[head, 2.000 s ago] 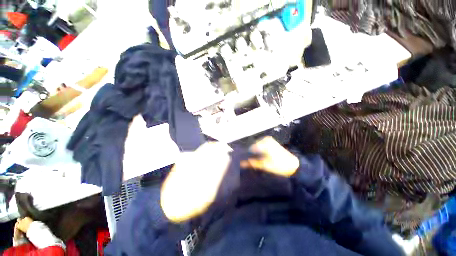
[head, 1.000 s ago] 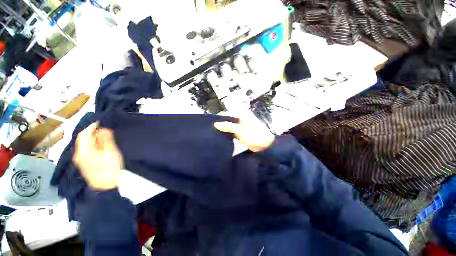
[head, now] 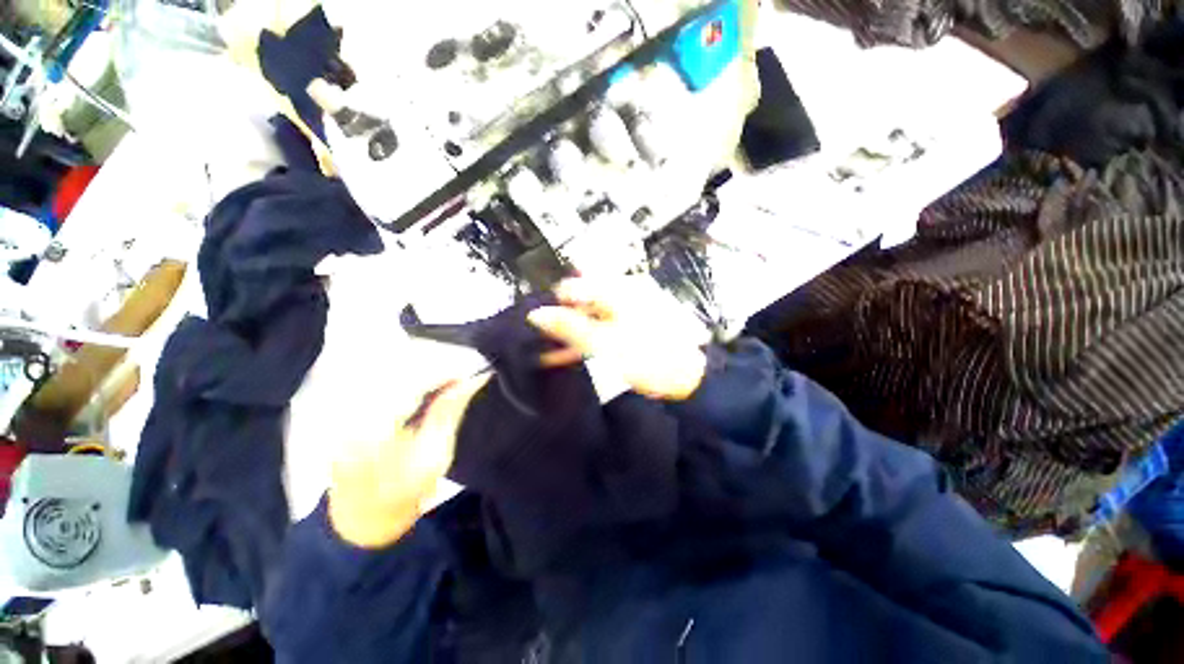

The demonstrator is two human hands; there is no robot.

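Observation:
A navy fabric piece [head: 558, 448] hangs from my hands over my lap, its upper edge near the front of the white overlock machine [head: 610, 149]. My left hand [head: 396, 461] holds the fabric's left edge, thumb toward the cloth. My right hand [head: 630, 340] grips its upper edge just below the needle area, which the hand and glare partly hide. A narrow dark strip of cloth sticks out to the left between my hands. More navy fabric [head: 240, 376] lies heaped on the table to the left.
Striped brown fabric [head: 1039, 311] is heaped at the right. A dark thread tangle [head: 684, 266] lies right of the needle area. A grey vented unit [head: 72, 519] is at the lower left. A blue crate [head: 1143, 474] and a red object [head: 1143, 603] are at the lower right.
The fabric was stretched wide between my hands; now it is gathered closer to the machine. My left hand has moved right and slightly down, nearer my right hand.

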